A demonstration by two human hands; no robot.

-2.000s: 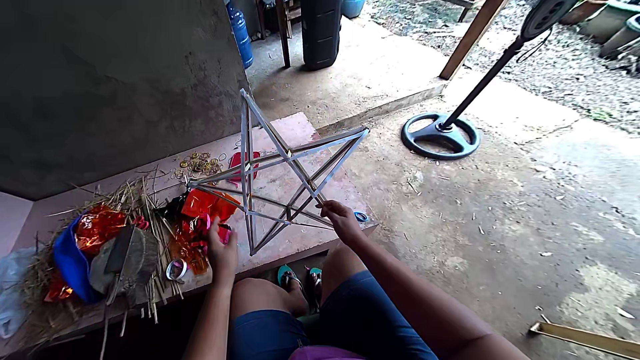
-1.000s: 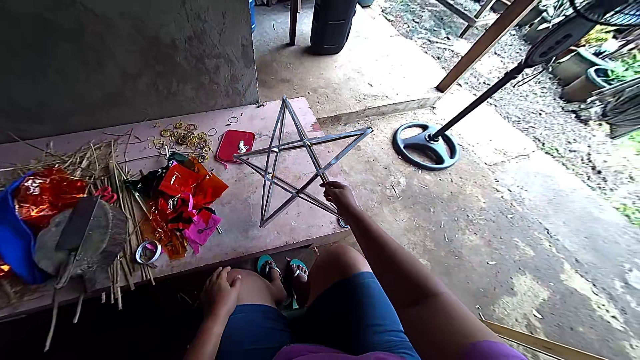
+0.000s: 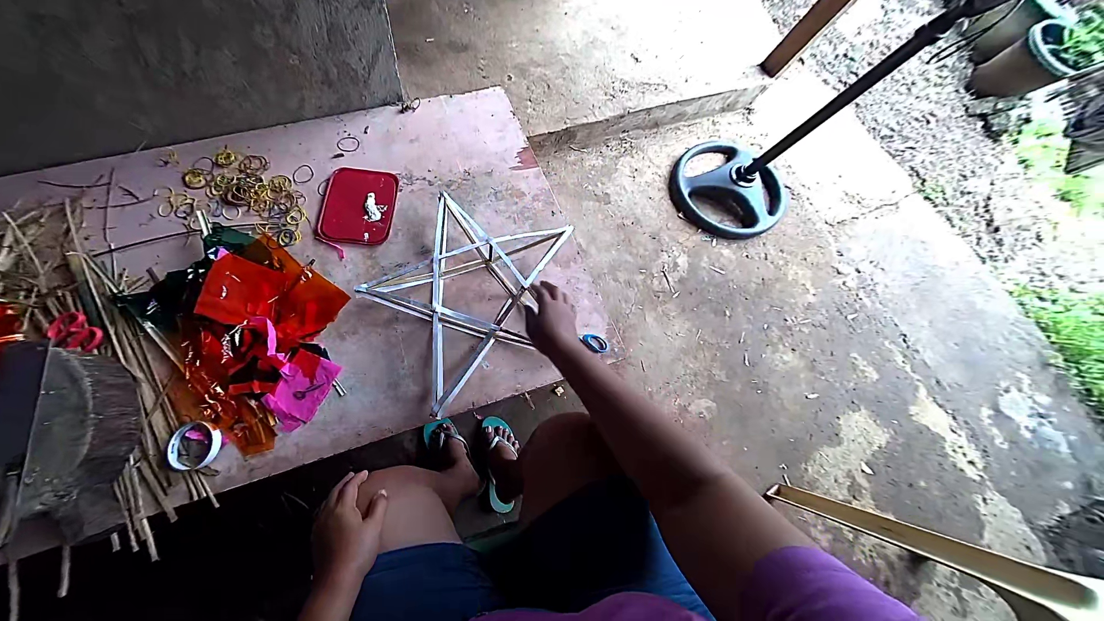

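A star-shaped frame of thin strips [image 3: 438, 345], wrapped in silvery material, lies on the pink tabletop [image 3: 379, 379]. My right hand [image 3: 552, 317] is over the star's right side, its fingers at a crossing of the strips; whether they grip it cannot be told. My left hand [image 3: 348, 523] rests on my left knee, holding nothing. Left of the star lies a pile of orange cellophane [image 3: 246, 289] with a pink sheet [image 3: 302, 392]. A red lid [image 3: 358, 207] with a crumpled white bit on it lies above, beside scattered rubber bands [image 3: 250, 190].
At the left are thin sticks [image 3: 142, 371], red-handled scissors [image 3: 74, 331], a wooden block [image 3: 86, 423] with a dark blade, and a roll of tape [image 3: 194, 446]. A blue tape roll [image 3: 594, 343] sits by the right edge. A fan's round base [image 3: 729, 190] stands on the concrete floor.
The star frame has gone from being held up to lying on the tabletop. My left hand has moved from the cellophane pile to my knee. My right hand stays near the star.
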